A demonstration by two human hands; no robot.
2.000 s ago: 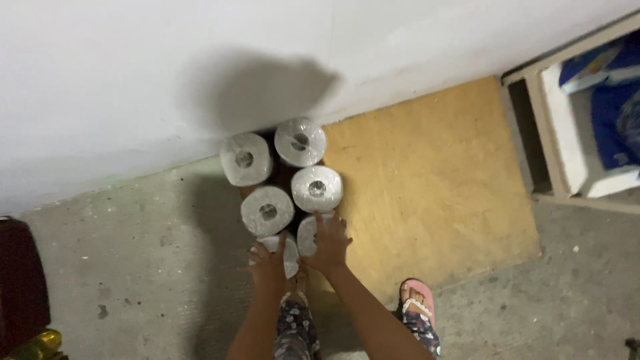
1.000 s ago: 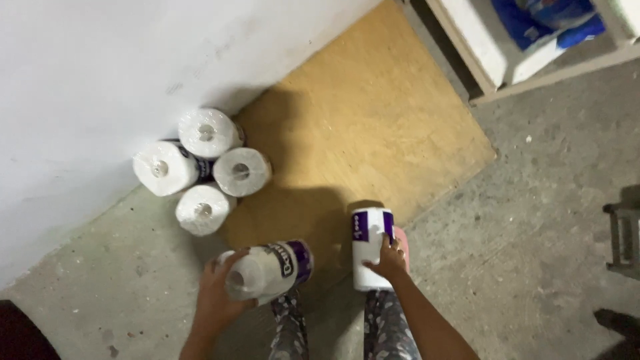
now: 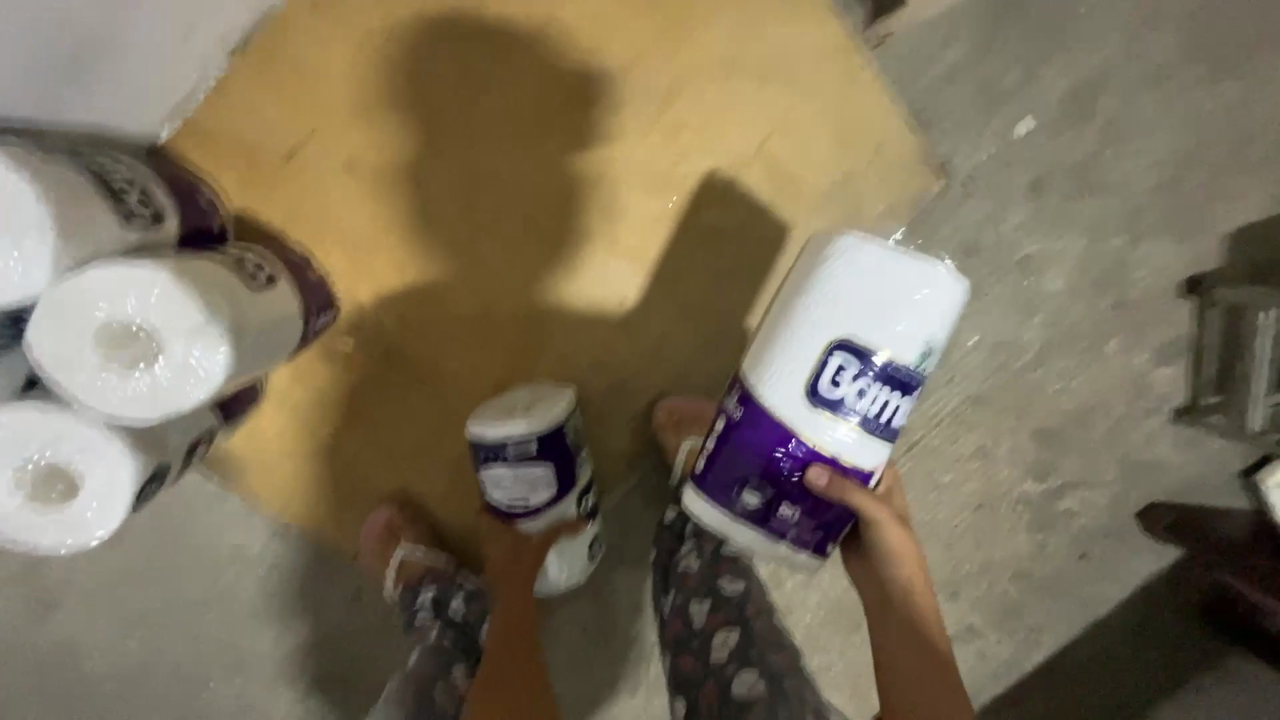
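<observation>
My right hand [image 3: 870, 520] grips the lower purple-banded part of a plastic-wrapped paper towel roll [image 3: 835, 390], raised close to the camera and tilted. Lower down, near my feet, my left hand [image 3: 520, 545] holds a second wrapped paper towel roll [image 3: 525, 455] around its side; the fingers behind it are partly hidden. At the left, several wrapped rolls stand together, among them a front roll [image 3: 200, 330] and a lower one [image 3: 70, 475]. They touch neither hand.
A yellowish board [image 3: 640, 130] lies on the concrete floor [image 3: 1080, 250], with shadows across it. The white wall [image 3: 110, 60] meets it at the upper left. A small metal-framed object [image 3: 1235, 350] and a dark object [image 3: 1215, 545] are at the right edge. My feet stand near the board's lower edge.
Two seconds ago both hands were at the near rolls of the group by the wall. Each hand now has one roll away from it, and the right one has come up nearer the camera. The view has shifted.
</observation>
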